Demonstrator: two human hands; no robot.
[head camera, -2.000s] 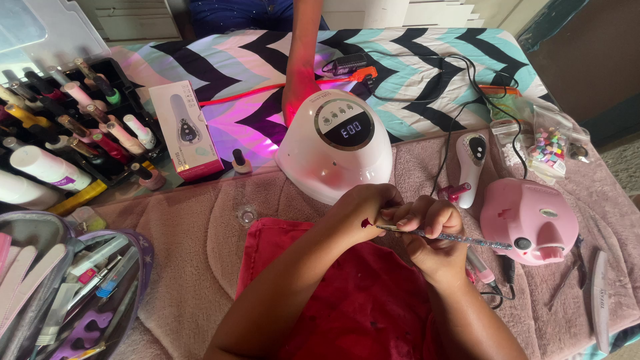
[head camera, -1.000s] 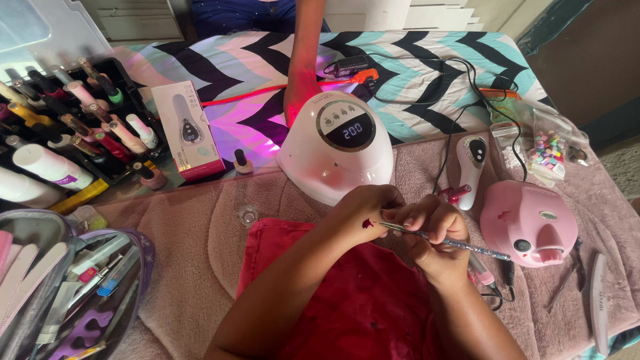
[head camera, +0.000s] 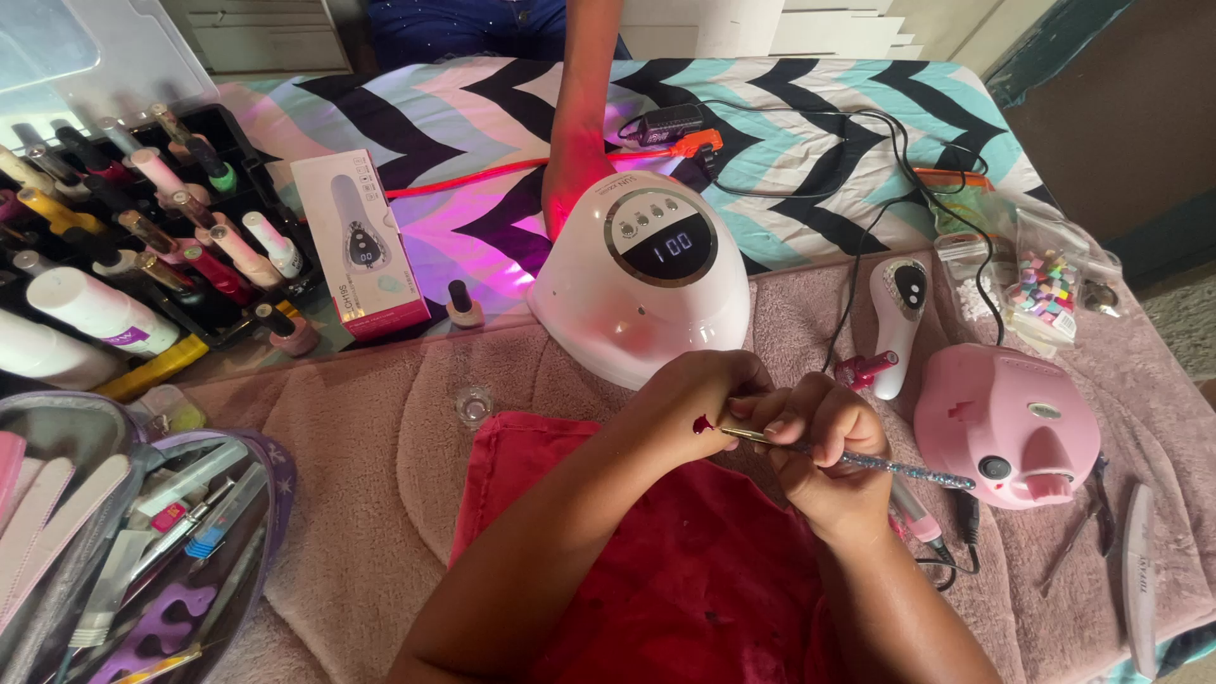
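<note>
My left hand (head camera: 676, 404) is bent in front of the white nail lamp (head camera: 627, 294), with a dark red smear of polish (head camera: 703, 424) on its back near the wrist. Its fingers are curled and mostly hidden, so whether they hold anything cannot be told. Between the fingers of my right hand (head camera: 836, 442) is a thin nail brush (head camera: 902, 470) with a glittery handle, its tip close beside the smear. Another person's hand (head camera: 573, 185) reaches into the far side of the lamp, which glows red and purple and has a lit display.
Polish bottles (head camera: 218, 266) fill a black case at left, beside a boxed device (head camera: 356, 247). A tool pouch (head camera: 275, 513) lies nearer. To the right are a pink nail drill machine (head camera: 1007, 427), a small handheld lamp (head camera: 898, 323), cables, bagged decorations (head camera: 1043, 285) and a nail file (head camera: 1138, 579).
The digits on the lamp's display have changed. The brush has shifted slightly in my right hand, its tip staying near the smear. My left hand has barely moved.
</note>
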